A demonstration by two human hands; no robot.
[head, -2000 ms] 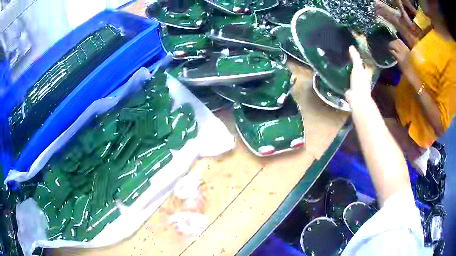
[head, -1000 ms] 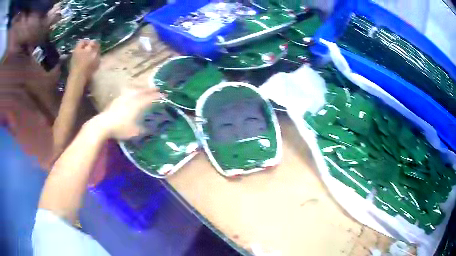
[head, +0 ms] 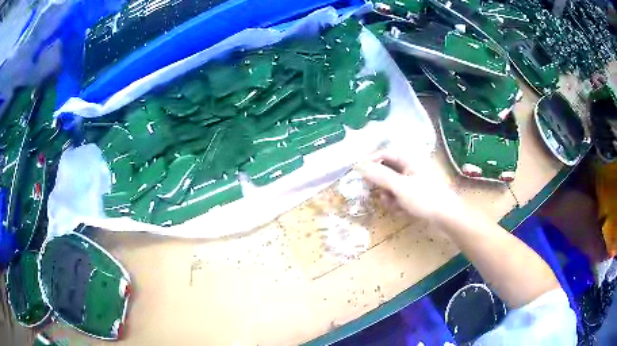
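Observation:
My right hand reaches in from the lower right, fingers bent and close together over the white blobs on the stained board. I cannot tell whether its fingertips hold anything small. My left hand is out of the picture. Loose glossy green panels lie heaped in a crumpled white liner behind the blobs. A green housing with a pale rim lies at the lower left, its dark recess showing.
A large blue bin stands behind the liner. Overlapping green housings lie at the right; another housing sits near the bench's dark green edge. A rounded dark shell is below the edge. Part of a person in orange shows at far right.
The view has swung across the bench. My left hand, over a housing one second ago, is out of the picture. My right hand has moved from the far-right housing to the white blobs.

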